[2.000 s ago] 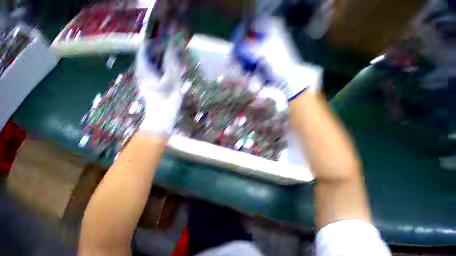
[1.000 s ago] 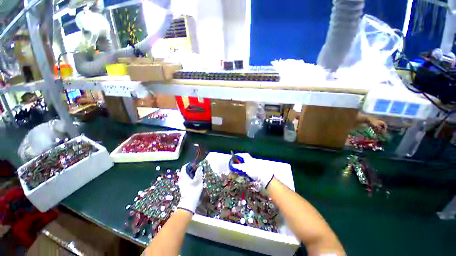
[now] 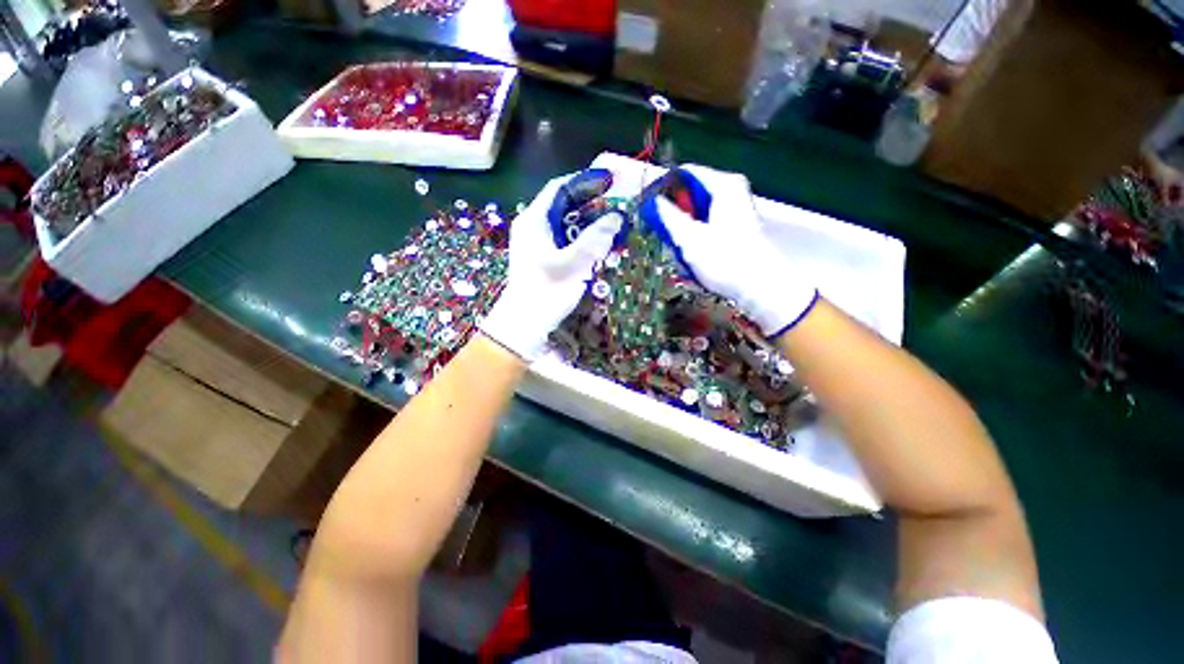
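My left hand (image 3: 556, 253), in a white glove with blue fingertips, holds a small wired board piece over the foam box; round white discs show by its fingers. My right hand (image 3: 727, 240), gloved alike, is closed around a red-handled hand tool (image 3: 688, 195), its dark tip close to the left hand. A red wire with a white disc (image 3: 660, 104) sticks up between the hands. The white foam box (image 3: 701, 448) below holds heaped circuit boards (image 3: 675, 370). A panel stack (image 3: 435, 279) with discs and red wires lies on the bench left of the box.
A second foam box (image 3: 195, 208) of mixed boards stands far left. A shallow foam tray (image 3: 448, 153) with red contents is behind. Loose wired parts (image 3: 1091, 311) lie at right. Cartons (image 3: 214, 402) stand on the floor at left. Another person's hand (image 3: 925, 104) shows at the upper right.
The view has tilted down and nearer the bench. My hands have come together over the box, the tool now beside the left hand's piece; before, they were apart.
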